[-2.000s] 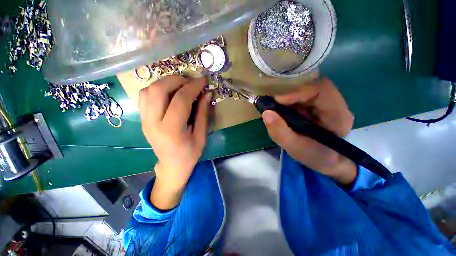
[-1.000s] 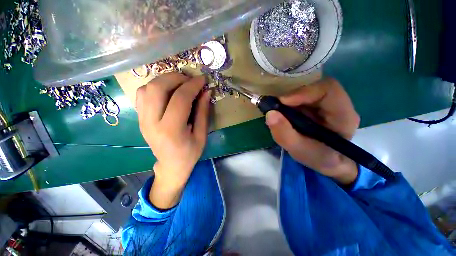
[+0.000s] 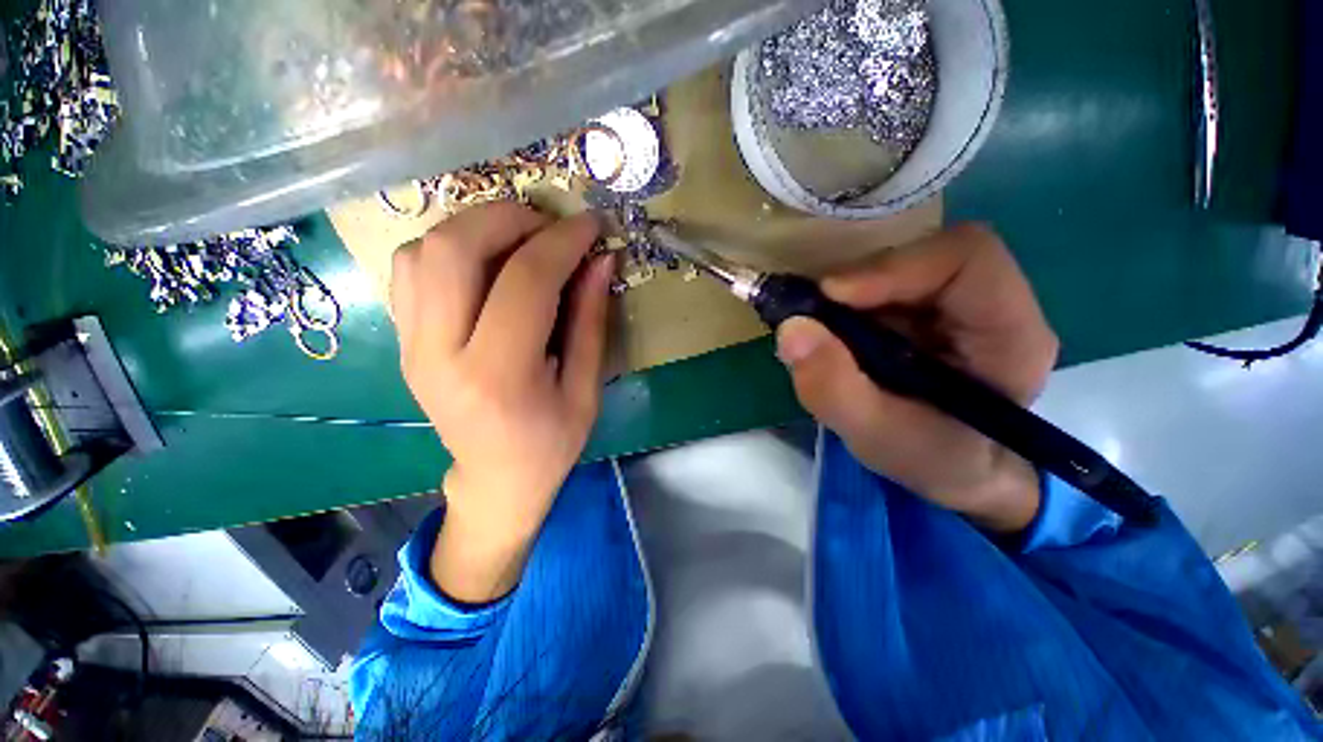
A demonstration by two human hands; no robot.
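My right hand (image 3: 929, 370) holds the black soldering iron (image 3: 950, 399) like a pen, its silver tip pointing left to small silvery terminals (image 3: 649, 249) on the tan board (image 3: 697, 322). My left hand (image 3: 501, 341) rests on the board's left part, thumb and fingertips pinched together beside the terminals. Whatever they pinch is too small and hidden to tell. A thin solder wire (image 3: 305, 419) runs from the left to my left hand. Ring coils (image 3: 501, 177) lie piled behind my left fingers. A small round pot with a white face (image 3: 620, 151) stands behind the terminals.
A clear plastic hood (image 3: 363, 102) hangs over the board's back. A white tub with silvery crumbs (image 3: 871, 102) stands right of the pot. Finished-looking pieces (image 3: 240, 283) and another heap (image 3: 58, 94) lie left. The solder reel (image 3: 44, 435) stands far left. Tweezers (image 3: 1203, 102) lie right.
The bench things on the left have shifted slightly left in view, and the tub slightly right. My right hand and the iron have moved slightly right. My left hand keeps nearly the same pose.
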